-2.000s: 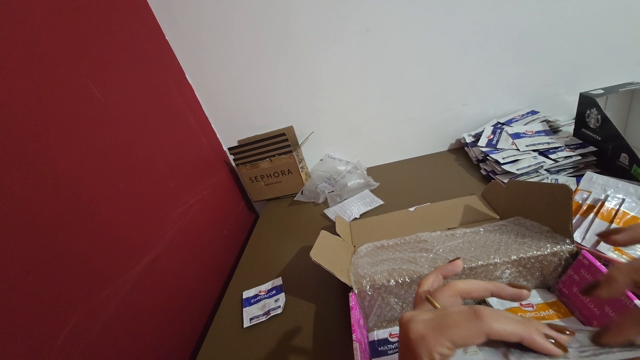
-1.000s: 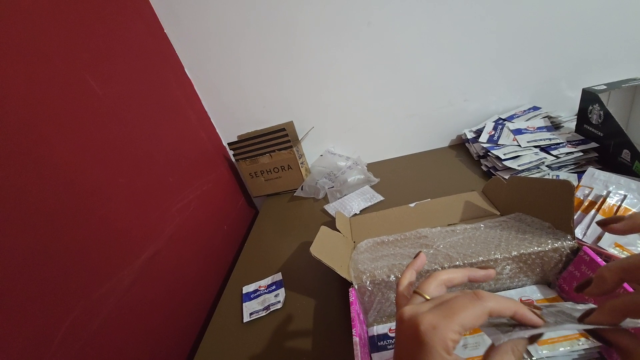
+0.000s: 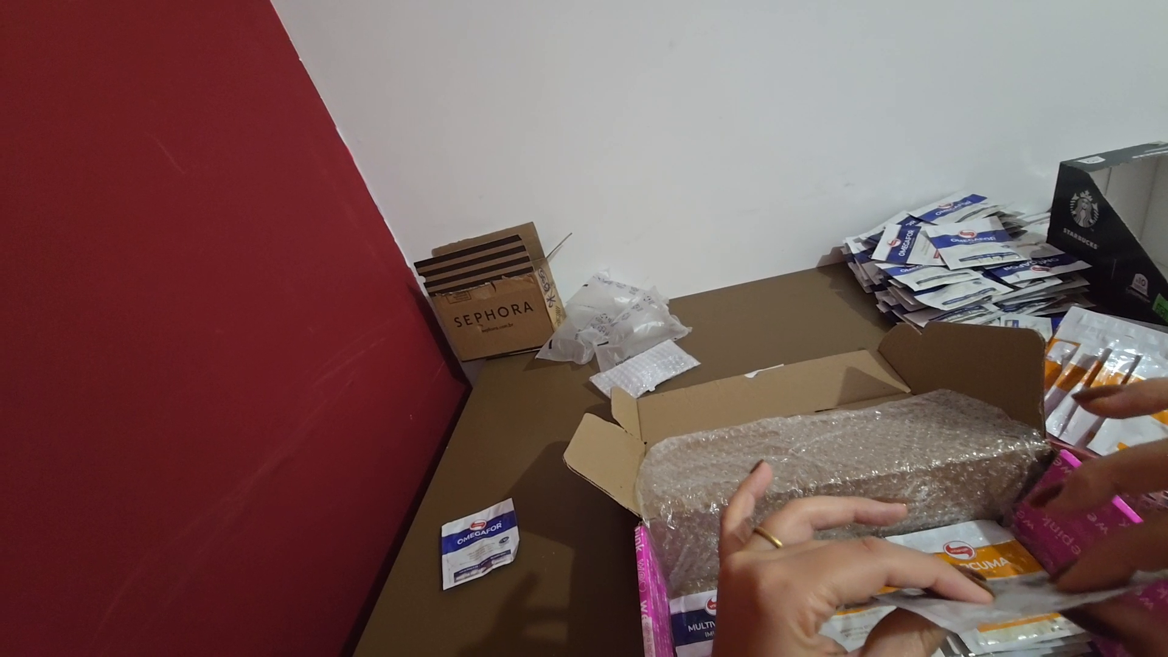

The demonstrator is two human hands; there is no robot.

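An open pink-and-brown cardboard box [image 3: 652, 584] lined with bubble wrap [image 3: 821, 456] holds white sachets, among them an orange-banded sachet [image 3: 981, 552] and a blue-banded sachet [image 3: 693, 630]. Above these contents, my left hand [image 3: 821, 584] pinches the left end of a thin whitish sachet [image 3: 1013, 598] between thumb and index finger, other fingers raised. At the right edge my right hand [image 3: 1113, 520], partly out of view and blurred, has its lower fingers at the sachet's other end. The sachet is seen nearly edge-on, so its print is hidden.
One blue-banded sachet [image 3: 479, 543] lies on the brown table [image 3: 520, 438]. Behind are a folded Sephora carton [image 3: 497, 319], plastic air cushions [image 3: 616, 319] and a bubble-wrap piece [image 3: 644, 368]. A sachet pile [image 3: 967, 255], a black Starbucks box [image 3: 1104, 228] and orange-banded sachets [image 3: 1104, 374] stand right.
Two seconds ago my left hand lay low over the orange-banded sachet in the box; now a thin sachet is raised between both hands.
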